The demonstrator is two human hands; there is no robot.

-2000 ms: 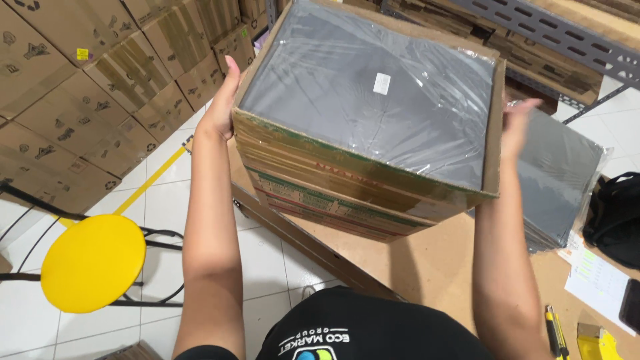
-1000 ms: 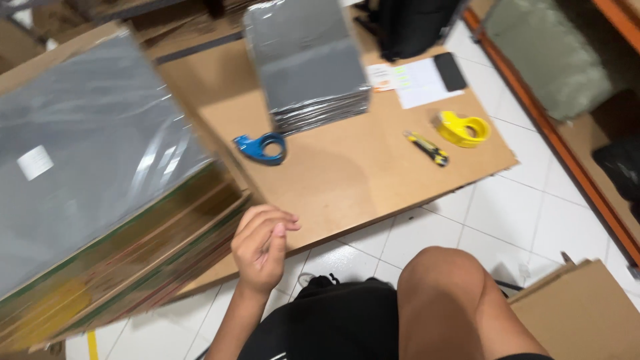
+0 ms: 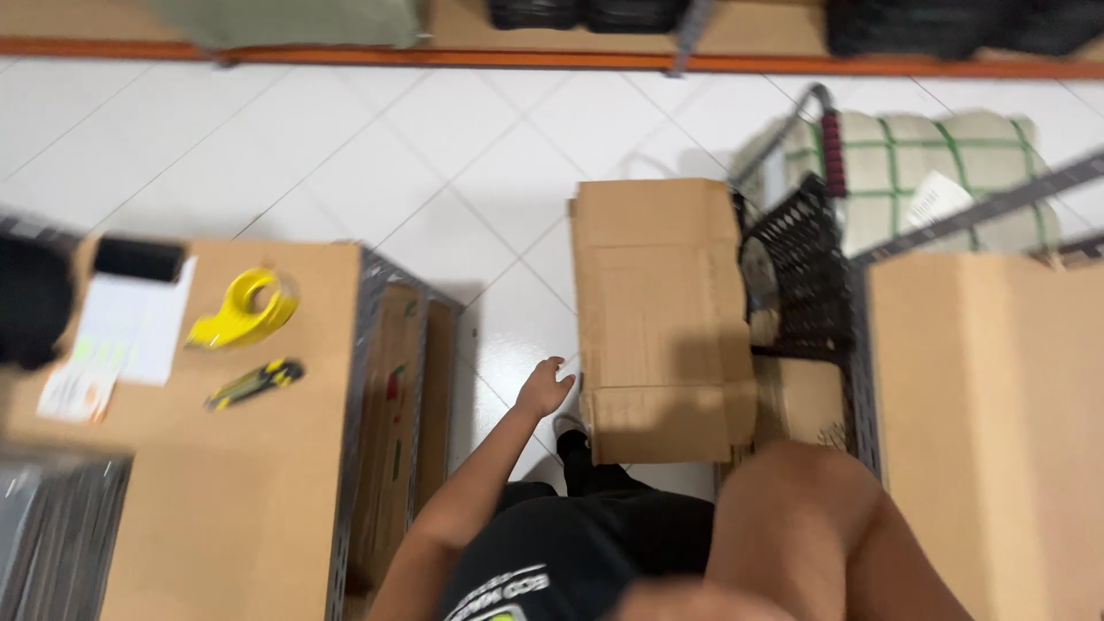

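Observation:
My left hand [image 3: 545, 388] reaches out over the floor, fingers apart and holding nothing, just left of a stack of flattened cardboard [image 3: 660, 328]. It does not touch the cardboard. My right arm is bent, its elbow over the cardboard's lower right; a blurred part of my right hand [image 3: 699, 601] shows at the bottom edge, its fingers hidden. On the table [image 3: 233, 500] at left lie a yellow tape dispenser [image 3: 247, 310], a yellow and black utility knife [image 3: 255, 384], a black phone [image 3: 140, 259] on papers [image 3: 134, 328], and grey plastic-wrapped packs [image 3: 65, 526].
Right of the cardboard stand a black basket [image 3: 798, 276] with a handle and a cardboard box [image 3: 806, 397]. Behind them is a white bundle with green straps [image 3: 931, 172]. A cardboard-topped table [image 3: 992, 431] is at right; an orange-edged shelf [image 3: 448, 58] runs across the top.
The view has swung far to the right. Two seconds ago both hands were at the sides of a large box of wrapped grey packs; now my left hand is away from it, over the floor.

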